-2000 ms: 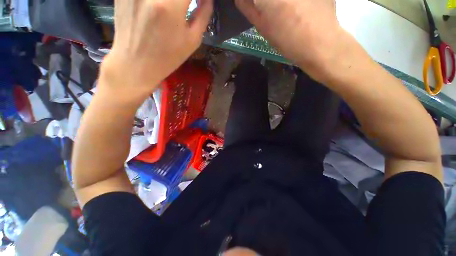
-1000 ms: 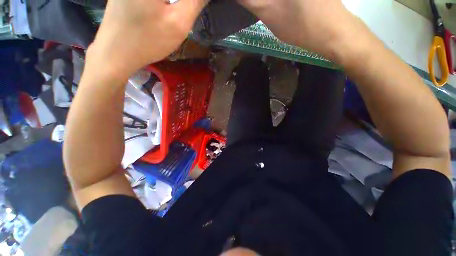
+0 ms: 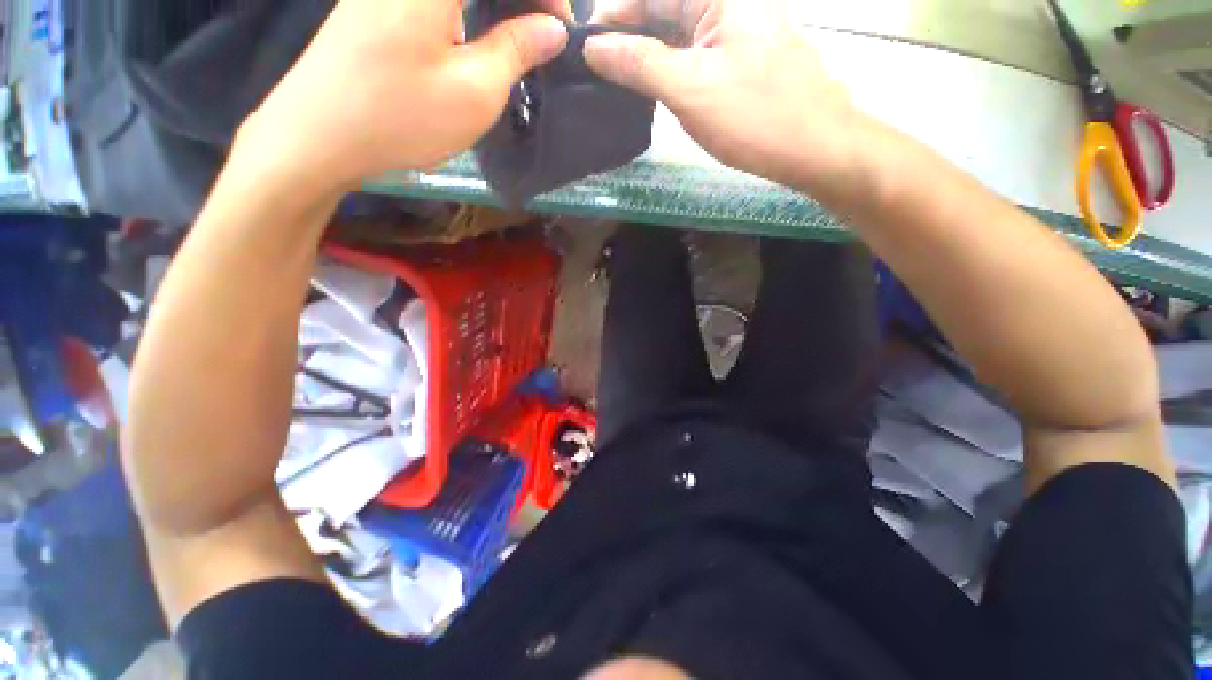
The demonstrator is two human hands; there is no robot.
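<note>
A dark grey sleeve end [image 3: 565, 126] lies over the front edge of the white table [image 3: 930, 113], with small dark shiny buttons on its left side. My left hand [image 3: 425, 80] and my right hand [image 3: 718, 86] pinch its upper part between thumbs and fingers, thumb tips close together at the top edge of the view. Some fingers are hidden or cut off. More dark grey jacket cloth [image 3: 160, 106] lies on the table at the left, partly behind my left arm.
Scissors [image 3: 1110, 146] with yellow and red handles lie at the table's right. Below are a red crate [image 3: 492, 319] with pale cloth, a blue crate [image 3: 465, 505] and a small red basket [image 3: 538, 452]. Light grey pieces [image 3: 944, 438] lie at the right.
The table, sleeve end and scissors sit lower or further left in view. More of the sleeve end, its buttons and the jacket cloth shows. Both hands still hold the cloth.
</note>
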